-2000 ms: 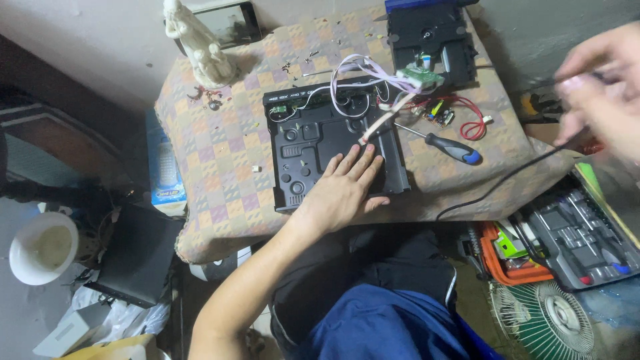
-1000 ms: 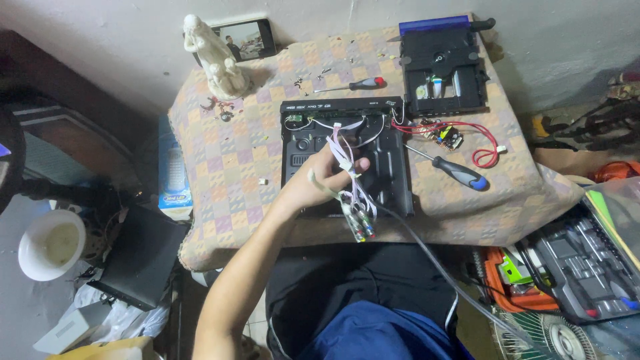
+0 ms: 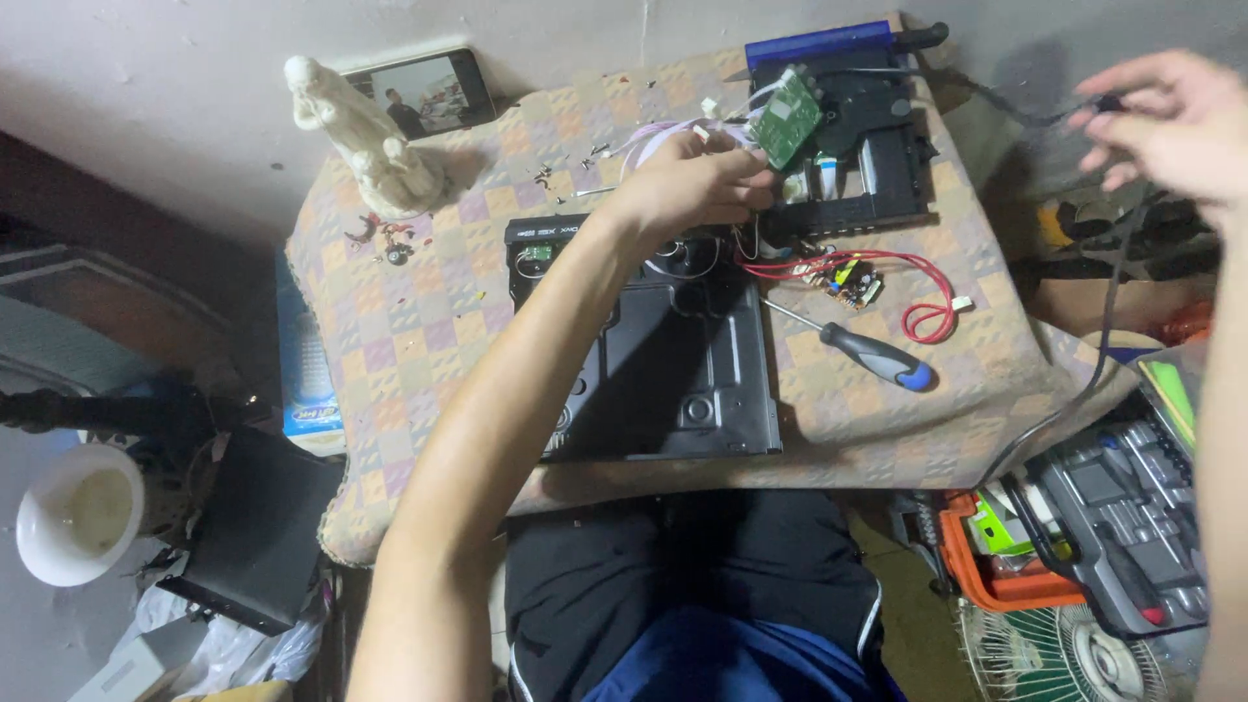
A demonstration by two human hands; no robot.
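My left hand [image 3: 697,185] reaches to the back of the table, its fingers closed at the edge of a green circuit board [image 3: 786,119] with white and lilac wires [image 3: 673,132]. The board is over a black disc drive unit [image 3: 848,146]. At the right, my right hand [image 3: 1150,127] holds a black cable [image 3: 1111,283] in the air. Under my left forearm lies an open black metal player chassis [image 3: 682,370]. To its right are a small circuit board [image 3: 853,283], red wires [image 3: 931,317] and a screwdriver [image 3: 877,357] with a grey and blue handle.
A white figurine [image 3: 366,146] and a phone [image 3: 429,93] stand at the back left. Loose screws [image 3: 544,177] lie on the patterned tablecloth [image 3: 390,322]. An open tool case [image 3: 1121,517], an orange bin [image 3: 1014,585] and a fan [image 3: 1063,653] are at the lower right.
My left hand has moved from above the chassis to the back of the table with the wires and board. My right hand, out of view one second ago, is back at the right with the cable.
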